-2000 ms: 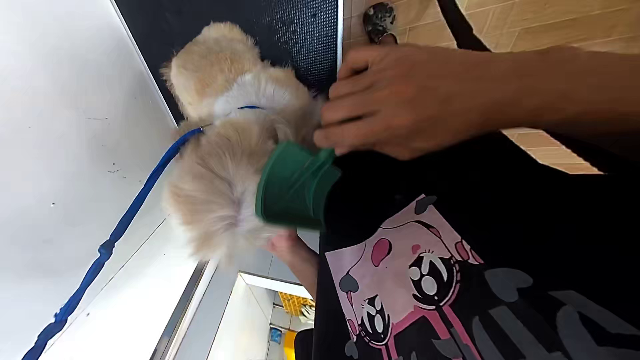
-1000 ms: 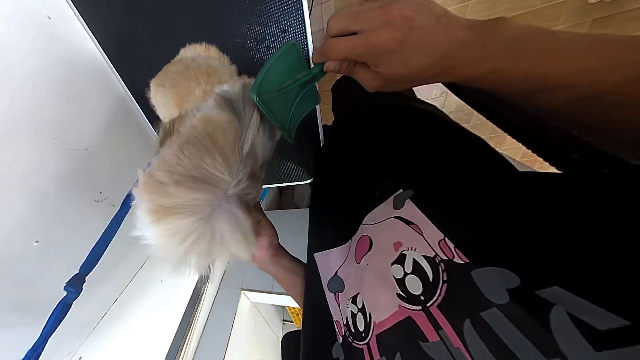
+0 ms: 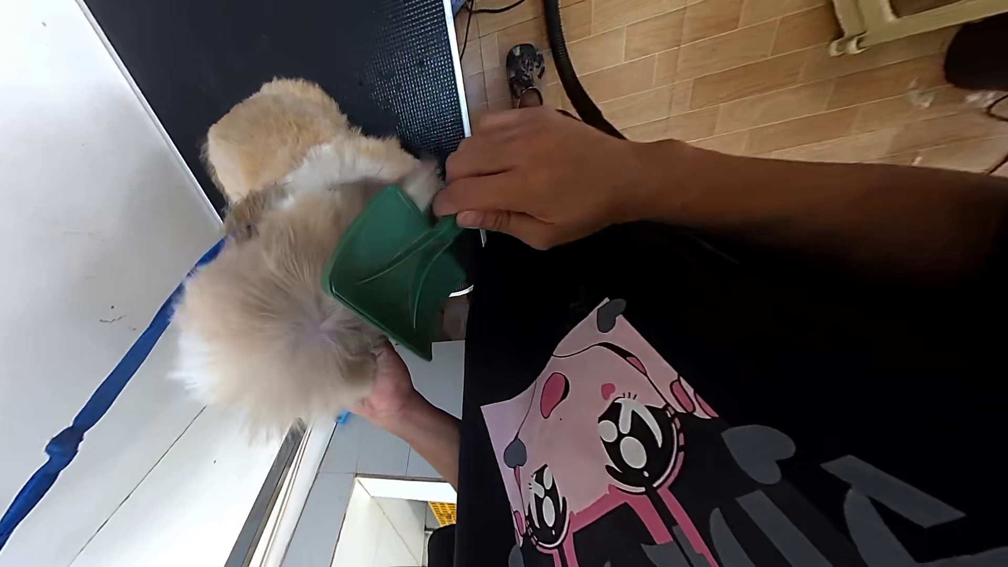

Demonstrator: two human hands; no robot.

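Observation:
A fluffy cream and tan dog (image 3: 276, 307) stands on the black tabletop, seen from above in a sideways view. My right hand (image 3: 528, 177) grips the handle of a green plastic grooming brush (image 3: 398, 272). The brush's broad back faces the camera and it overlaps the dog's fur; its bristle side is hidden. My left hand (image 3: 387, 386) is at the lower side of the long-haired end of the dog, with its fingers partly hidden by fur. A blue lead (image 3: 118, 374) runs from the dog to the lower left.
The black textured table (image 3: 346, 55) has a pale metal edge. A white panel (image 3: 71, 197) lines the left side. Beyond the table are a tiled floor (image 3: 709, 79), a black hose (image 3: 571, 71), a patterned shoe (image 3: 524, 69) and a cream metal frame (image 3: 898, 24).
The brush in my right hand has moved from the table side of the dog to over its fur, and is turned differently. My left hand stays against the dog. The view has shifted.

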